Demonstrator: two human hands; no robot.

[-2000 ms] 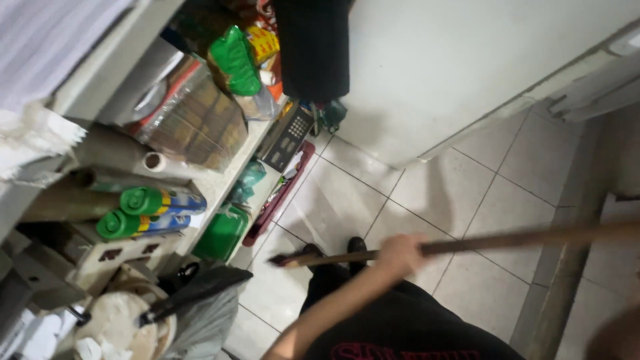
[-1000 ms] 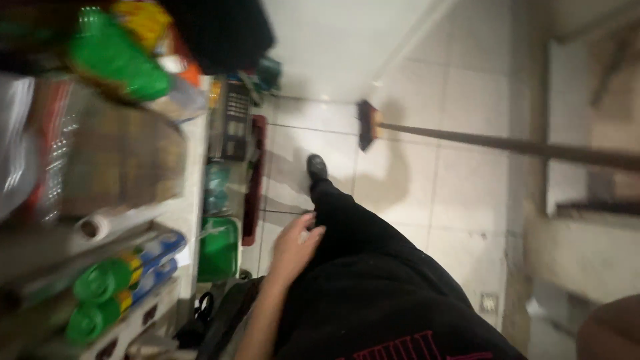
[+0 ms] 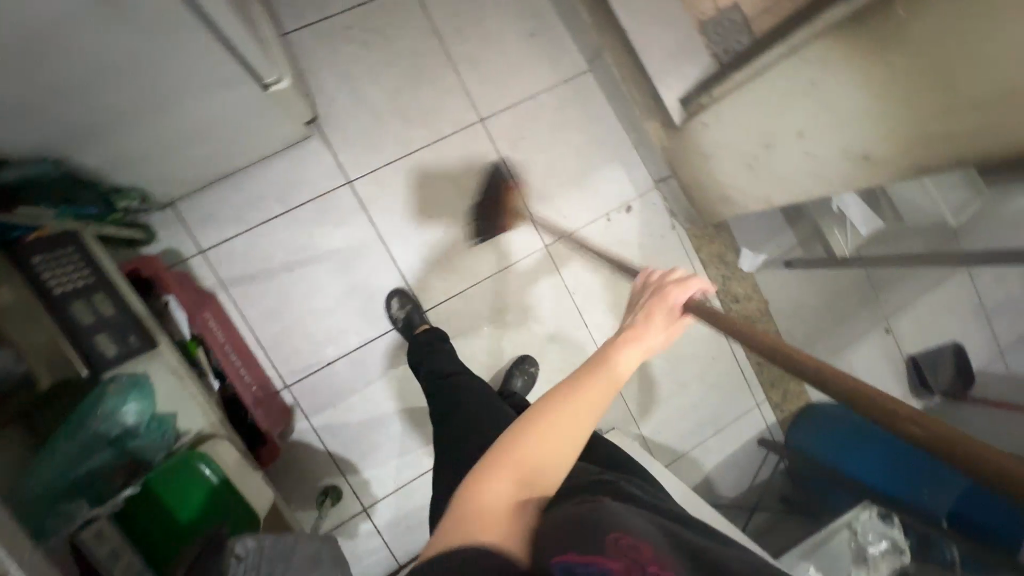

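My left hand (image 3: 660,312) is closed around the wooden handle of a broom (image 3: 800,356), reaching in from the bottom of the view. The handle slants from the lower right up to the dark, motion-blurred broom head (image 3: 494,204), which is over the white tiled floor (image 3: 320,264). Whether the bristles touch the tiles cannot be told. Past the right edge, the upper end of the handle is hidden. My right hand is out of view.
Left, a shelf holds a green container (image 3: 188,504) and plastic bags, beside a red crate (image 3: 232,352). A white appliance or cabinet (image 3: 152,88) stands upper left. Right are a raised sill (image 3: 740,292), a dustpan (image 3: 940,370) and a blue container (image 3: 864,456).
My left hand, free of the broom one second ago, now grips its handle. Two seconds ago it was also on the handle. The view has swung considerably.
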